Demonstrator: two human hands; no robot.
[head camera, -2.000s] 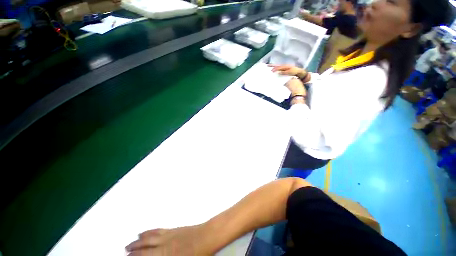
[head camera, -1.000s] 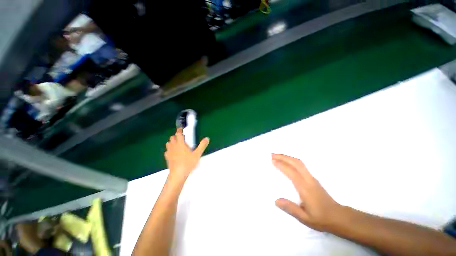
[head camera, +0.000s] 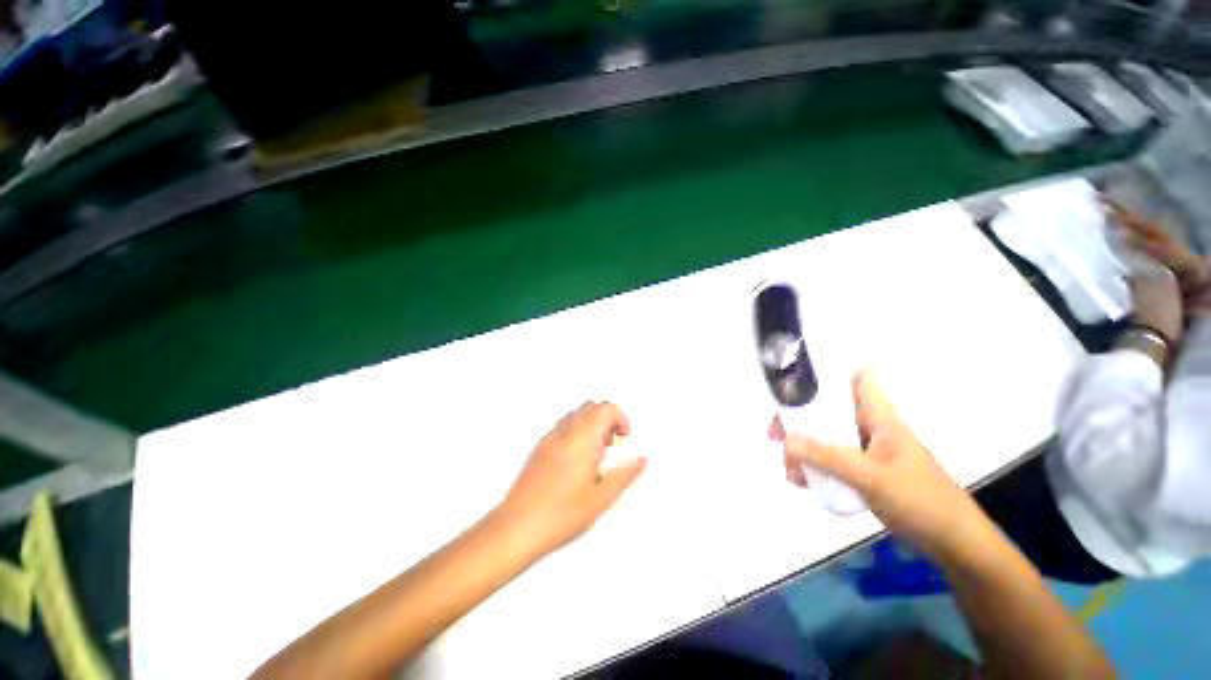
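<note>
A white handheld device with a long glossy black oval face lies over the white tabletop right of centre, its black end pointing away from me. My right hand is around its white lower end, thumb and fingers on either side. My left hand is over the tabletop to the left of the device, fingers curled and a little apart. A small whitish patch shows between its fingertips, too faint against the table to tell from the surface.
A green conveyor belt runs beyond the white tabletop. White trays sit on it at far right. A white-sleeved person's hands hold a white tray at right. Yellow strips lie at lower left. A black panel stands across the belt.
The device, under my left hand at the belt a second ago, is now at my right hand, over the tabletop. My left hand has drawn back towards me. The view has turned right.
</note>
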